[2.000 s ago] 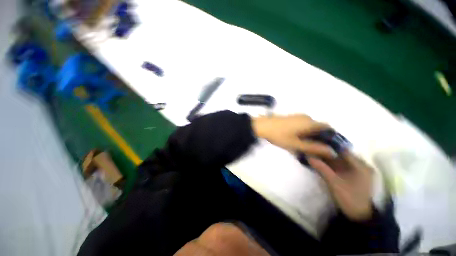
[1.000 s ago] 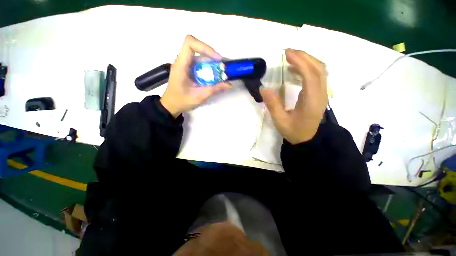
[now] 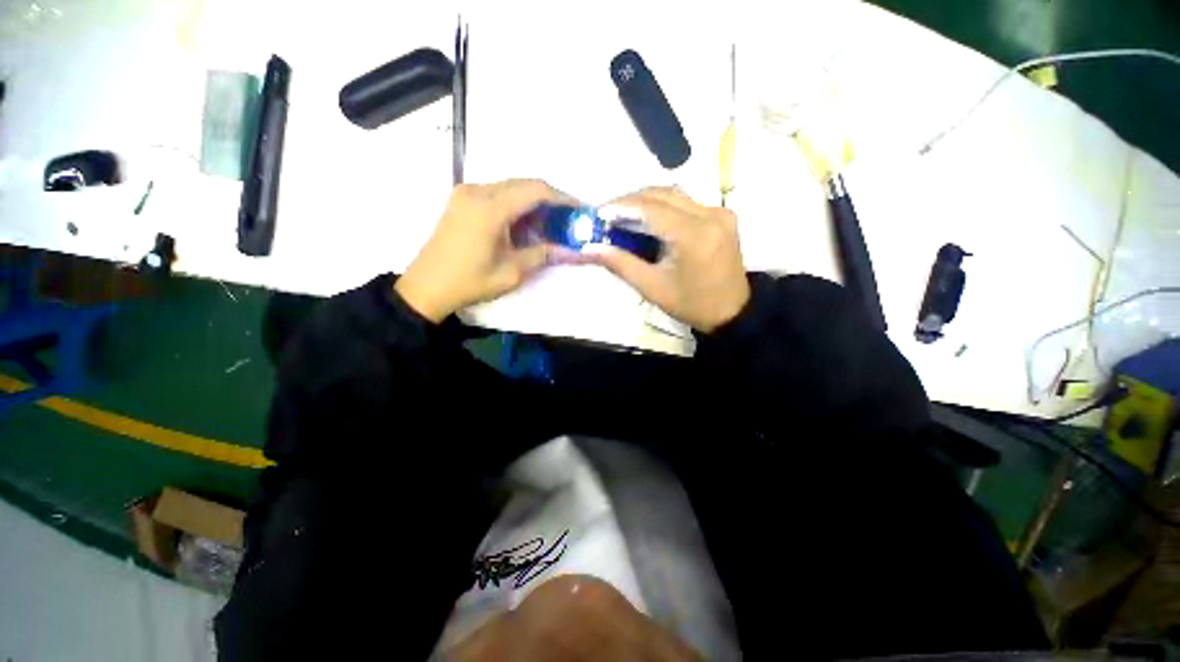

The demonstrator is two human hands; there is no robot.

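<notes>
My left hand (image 3: 485, 246) and my right hand (image 3: 686, 252) hold a small dark device (image 3: 557, 226) between them, close to the bench's near edge. The device shows blue, with a bright white light at its middle and a black end by my right fingers. My fingers hide much of it. A smooth black rounded housing (image 3: 399, 88) lies beyond my left hand, beside thin dark tweezers (image 3: 459, 110). A flat black oblong piece (image 3: 650, 109) lies beyond my right hand.
A teal block (image 3: 229, 123) and a long black part (image 3: 264, 162) lie at left, with a small black piece (image 3: 82, 171). At right are a yellow-handled pick (image 3: 727, 158), a black-handled brush or mallet (image 3: 854, 252), a dark unit (image 3: 942, 292) and a blue-yellow station (image 3: 1139, 420).
The view has shifted. My right hand has come in from the right and now grips the device with my left. The device is closer to me. The flat black oblong piece now lies on the bench.
</notes>
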